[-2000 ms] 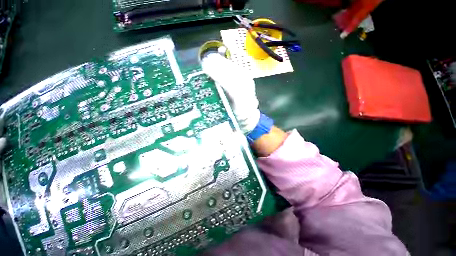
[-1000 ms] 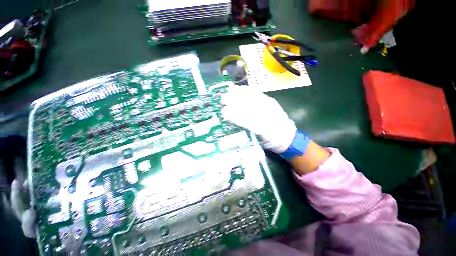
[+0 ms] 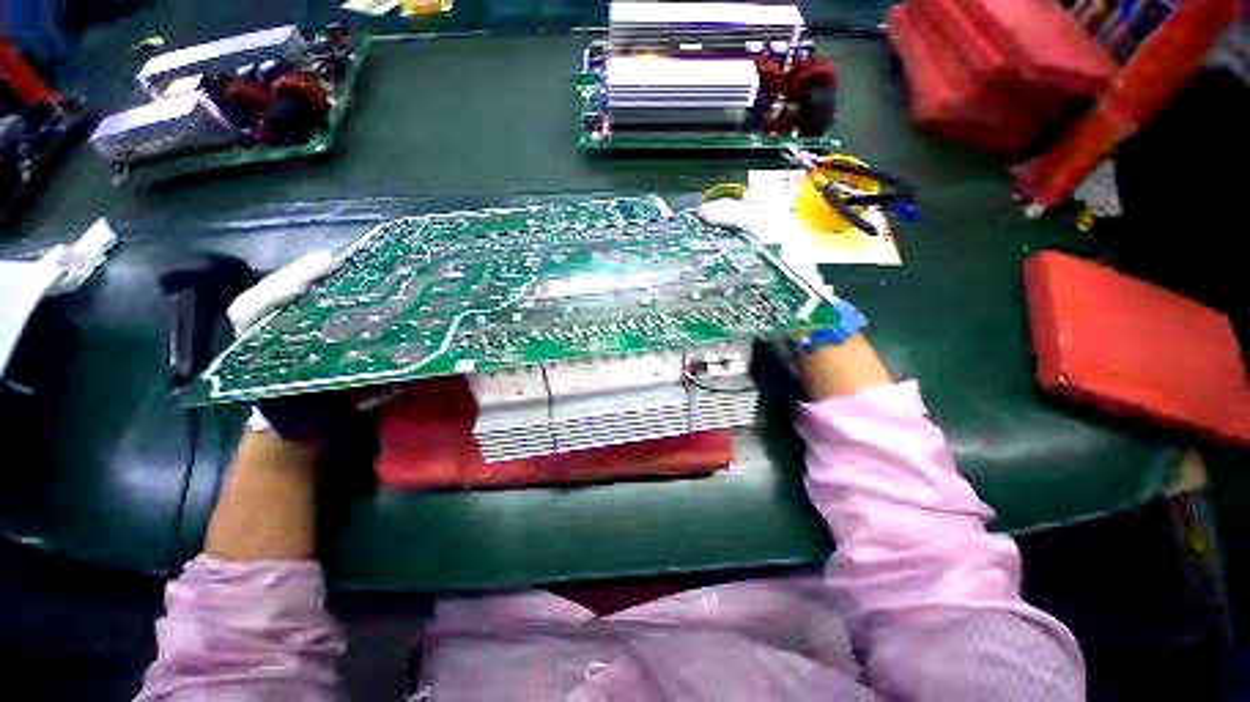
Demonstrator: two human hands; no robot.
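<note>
A large green power board (image 3: 507, 288) is held nearly level, solder side up, over a red foam pad (image 3: 425, 446). A finned silver heatsink (image 3: 617, 405) hangs below its near edge, in front of the pad. My left hand (image 3: 281, 291), in a white glove, grips the board's left edge; part of it is hidden under the board. My right hand (image 3: 768, 233), in a white glove with a blue wrist strap (image 3: 834, 327), holds the right edge, partly hidden by the board.
Two similar boards stand component side up at the back left (image 3: 240, 103) and back centre (image 3: 706, 82). Side cutters (image 3: 857, 199) lie on a yellow roll (image 3: 820, 206) and dotted sheet. Red foam pads are stacked back right; another red slab (image 3: 1138, 343) lies right. A black scanner (image 3: 185, 329) lies left.
The board has tilted from facing me to nearly level, so the heatsink and foam pad beneath now show. The view has widened, and my left forearm has come into it.
</note>
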